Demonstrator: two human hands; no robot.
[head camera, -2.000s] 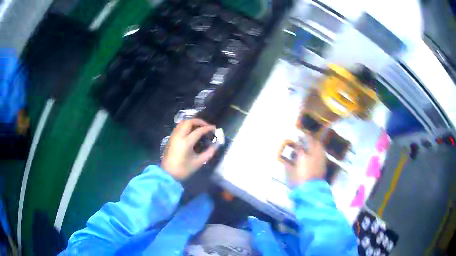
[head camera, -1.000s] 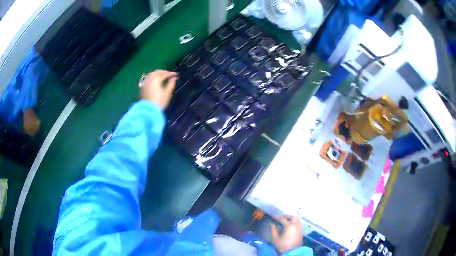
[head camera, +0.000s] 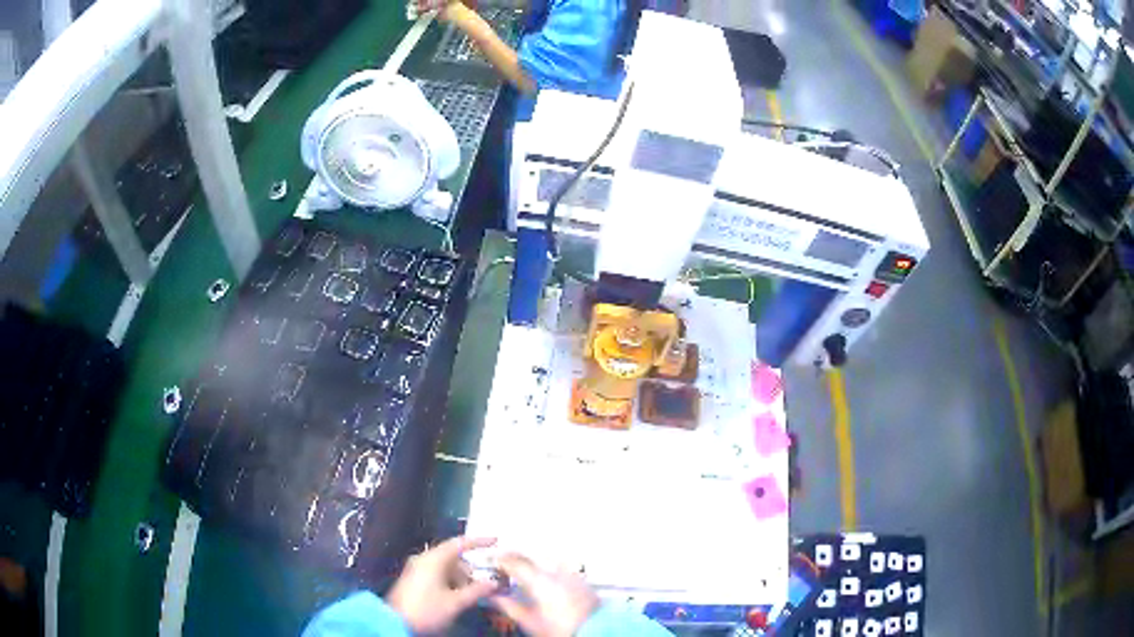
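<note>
My left hand (head camera: 438, 582) and my right hand (head camera: 545, 594) are close together at the front left edge of the white table. Between their fingertips is a small white and dark housing part (head camera: 483, 567); the fingers partly hide it. The brass-yellow press head (head camera: 631, 342) is over the orange-brown fixtures. The front left fixture (head camera: 602, 407) lies partly under it and shows something pale inside. The front right fixture (head camera: 670, 404) has a dark centre.
The black blister tray (head camera: 311, 373) lies left of the white table (head camera: 560, 498), with a white fan (head camera: 373, 156) beyond it. Small parts sit on the green conveyor (head camera: 236, 237). A second parts tray (head camera: 864, 585) is at the lower right. A blue-sleeved person (head camera: 572, 47) is at the back.
My left hand has come back from the conveyor to the front of the table and met my right hand. The view has turned right, showing the whole press machine.
</note>
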